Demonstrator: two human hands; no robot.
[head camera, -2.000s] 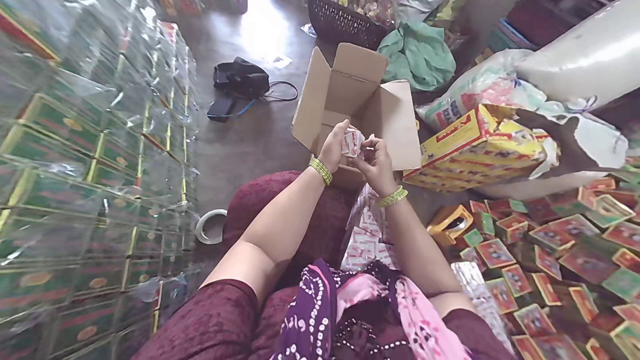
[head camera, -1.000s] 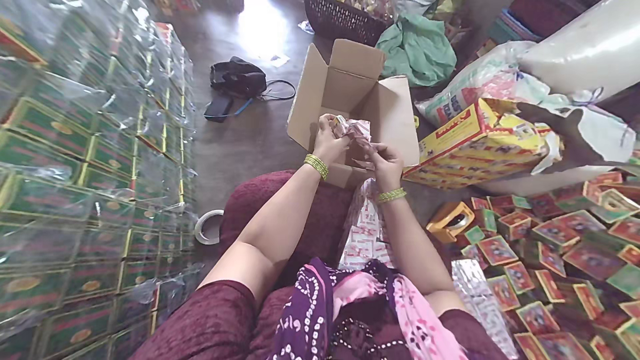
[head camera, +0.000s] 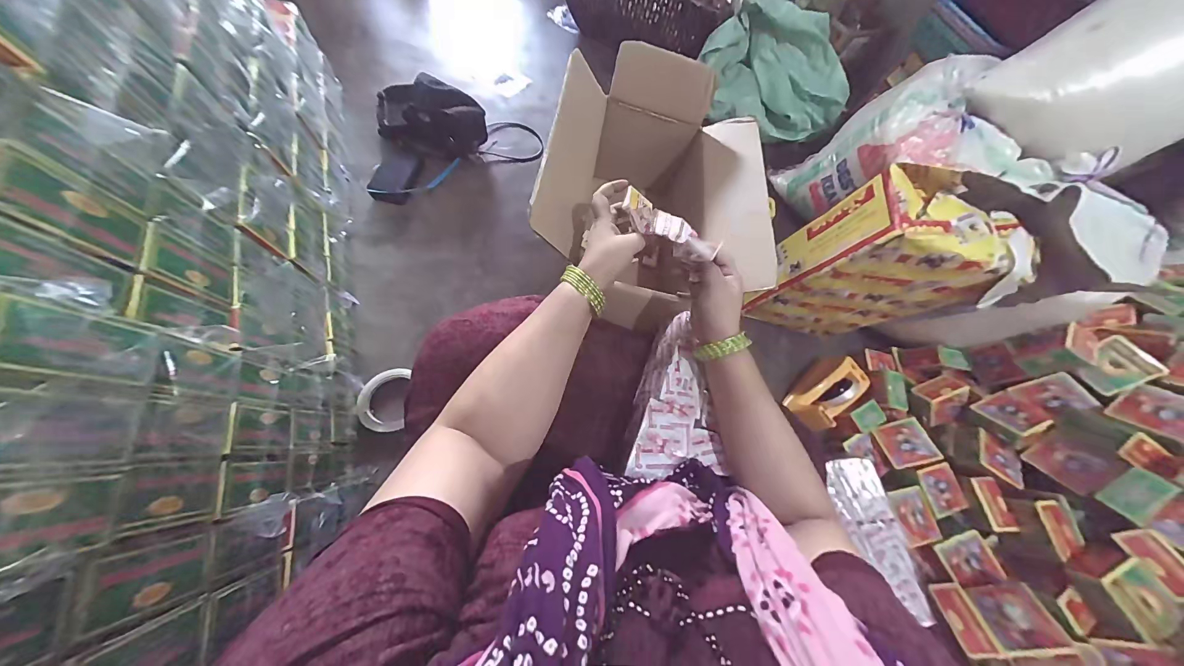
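Over the near side of an open cardboard box (head camera: 652, 139), my left hand (head camera: 610, 236) holds a small printed packet (head camera: 636, 205) with yellow and red on it. A crumpled pink-and-white wrapper (head camera: 680, 231) stretches from it to my right hand (head camera: 714, 282), whose fingers pinch its end. Both wrists wear yellow-green bangles. Below my right hand, a clear plastic bag (head camera: 675, 416) of pink-and-white printed packets lies on my lap. Small items lie inside the box, partly hidden by my hands.
Plastic-wrapped green cartons (head camera: 102, 388) are stacked at left. A black bag (head camera: 430, 116) and a tape roll (head camera: 381, 400) lie on the floor. At right are a yellow-red carton (head camera: 851, 250), white sacks (head camera: 925, 111), an orange tape dispenser (head camera: 828, 393) and scattered small boxes (head camera: 1008, 610).
The pink-and-white wrapper, bunched between my hands a second ago, now stretches to the right, and a yellow-and-red packet shows at my left fingers. My right hand has moved slightly down.
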